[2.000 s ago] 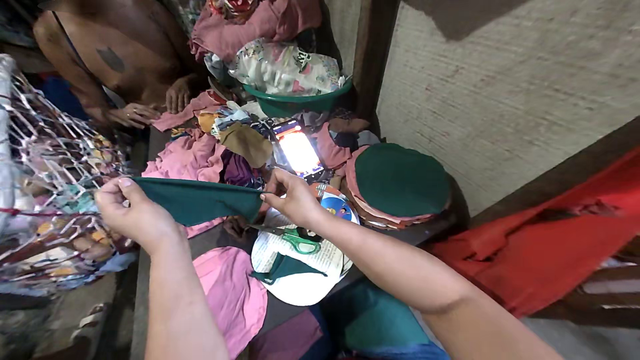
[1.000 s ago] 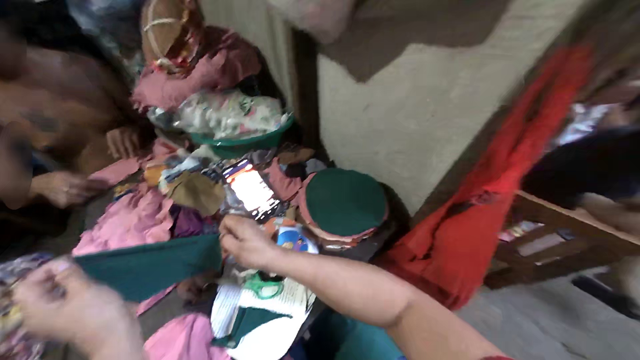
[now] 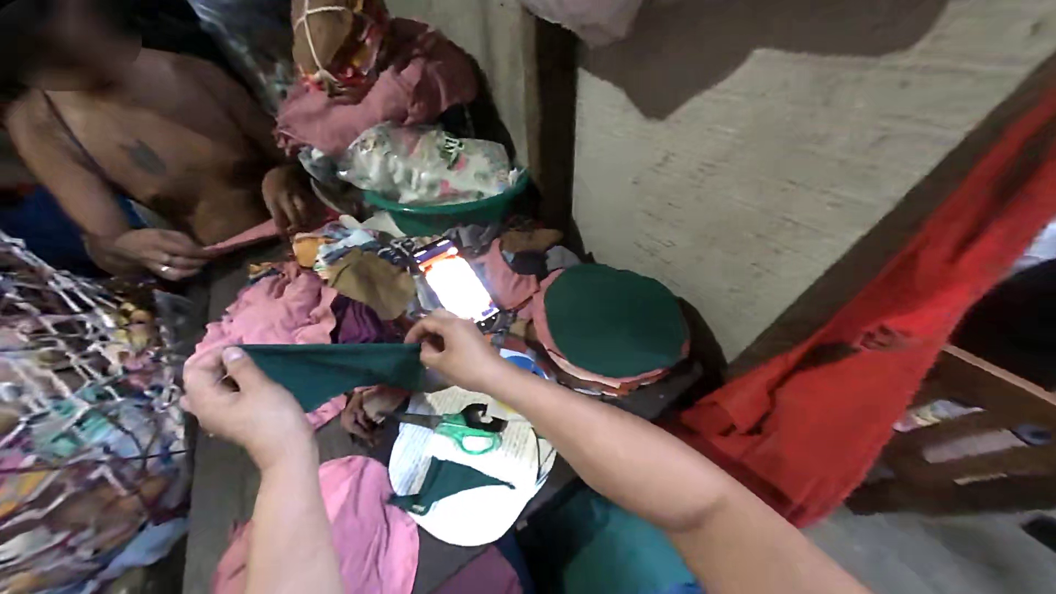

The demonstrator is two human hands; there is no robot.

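Observation:
A dark green piece of cloth (image 3: 330, 371) is stretched between my two hands. My left hand (image 3: 247, 404) pinches its left end, and my right hand (image 3: 454, 351) pinches the right end. Below my right hand, green-handled scissors (image 3: 469, 433) lie on a rounded paper sheet (image 3: 474, 520) that bears print, beside a dark green cloth scrap (image 3: 450, 483). To the right sits a stack of round cloth pieces with a dark green one (image 3: 615, 322) on top. A phone (image 3: 455, 280) with a lit screen lies beyond my right hand.
Pink cloth (image 3: 272, 309) and mixed scraps cover the wooden table (image 3: 223, 487). A green basin (image 3: 454, 214) holds a plastic bag at the back. A net of scraps (image 3: 82, 445) stands left; red cloth (image 3: 874, 355) hangs right. Another person's hands (image 3: 169, 252) hold pink cloth at back left.
The green cloth stays stretched between my hands throughout. The view swung right and then partly back. The other person's hands now hold pink cloth between them.

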